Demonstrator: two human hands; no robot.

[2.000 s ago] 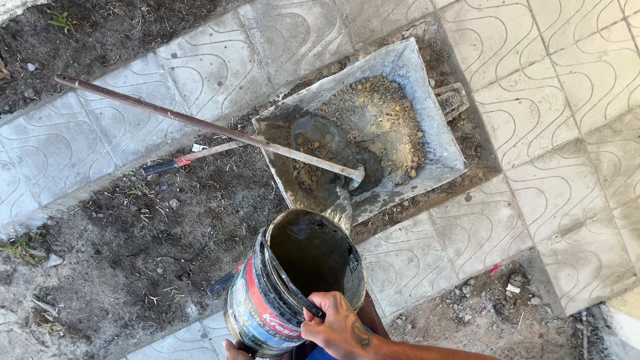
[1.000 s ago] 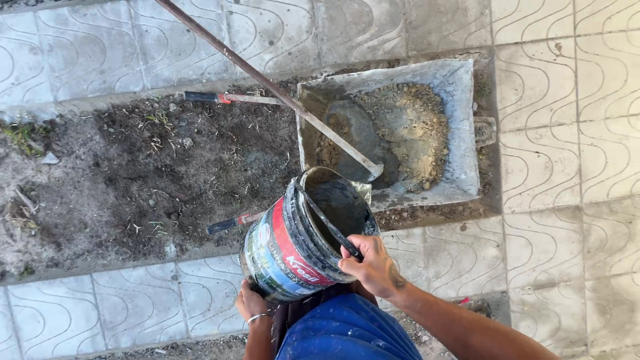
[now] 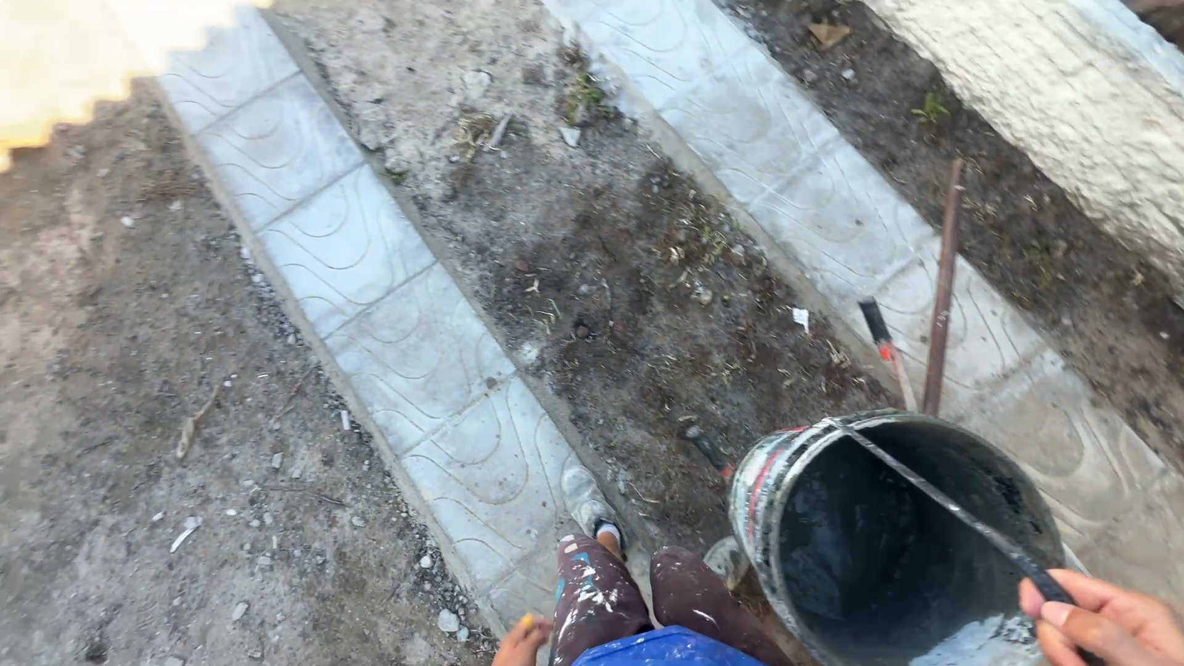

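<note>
My right hand (image 3: 1105, 618) grips the black handle grip of a plastic bucket (image 3: 906, 536) at the lower right. Dark walls and a pale wet patch low down show inside the bucket. My left hand (image 3: 524, 640) is at the bottom edge beside my paint-spattered trouser leg, partly cut off; the visible part touches no object. Behind the bucket, a long brown tool handle (image 3: 943, 287) and a black-and-red tool handle (image 3: 879, 333) point up the view. Another black-and-red handle (image 3: 708, 450) lies on the soil to the bucket's left, its far end hidden.
Two strips of patterned paving tiles (image 3: 347, 236) run diagonally, with bare soil (image 3: 638, 305) between and beside them. A rough pale wall (image 3: 1027, 102) borders the upper right. My shoe (image 3: 587, 495) rests on the left tile strip. Small stones and debris dot the soil.
My left hand has come off the bucket and hangs lower left of it. My right hand keeps hold of the handle. The view has swung left, and the mixing trough is out of sight.
</note>
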